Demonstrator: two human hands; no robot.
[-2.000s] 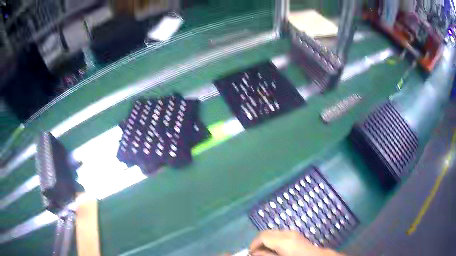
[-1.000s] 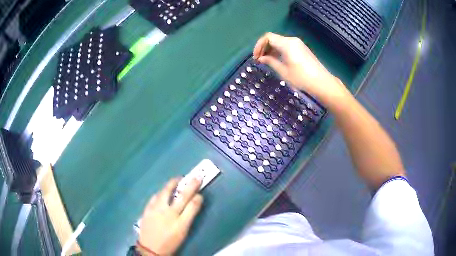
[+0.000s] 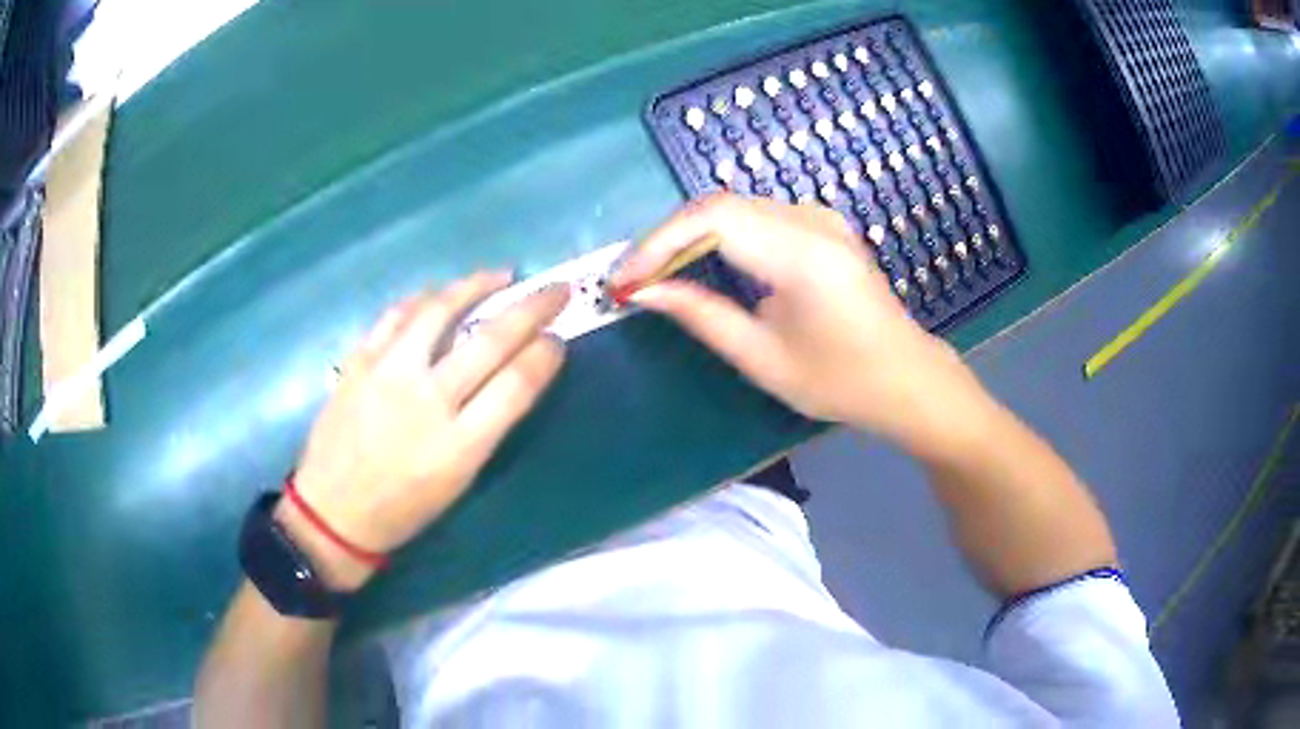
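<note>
A whitish flat bar (image 3: 593,325) lies on the green bench in front of me, partly covered by both hands. My left hand (image 3: 435,378) rests on the bar's left part with its fingers over it. My right hand (image 3: 784,292) holds a thin yellow-brown stick tool (image 3: 689,262) with a red part near its tip. The tip is at the bar's right part, beside a small dark and silver component (image 3: 605,298). A black component tray (image 3: 1015,271) with rows of shiny round parts lies just beyond my right hand, which hides its near left part.
A black ribbed tray stack (image 3: 1162,107) stands at the upper right. A tan strip (image 3: 74,264) lies at the left with whitish tape (image 3: 89,379) across its near end. Grey bars (image 3: 17,313) are at the left edge. White paper (image 3: 157,40) is at the upper left.
The right hand has come from the tray's far side to the bar, and the stick now shows in it. The left hand stays on the bar. The view has shifted.
</note>
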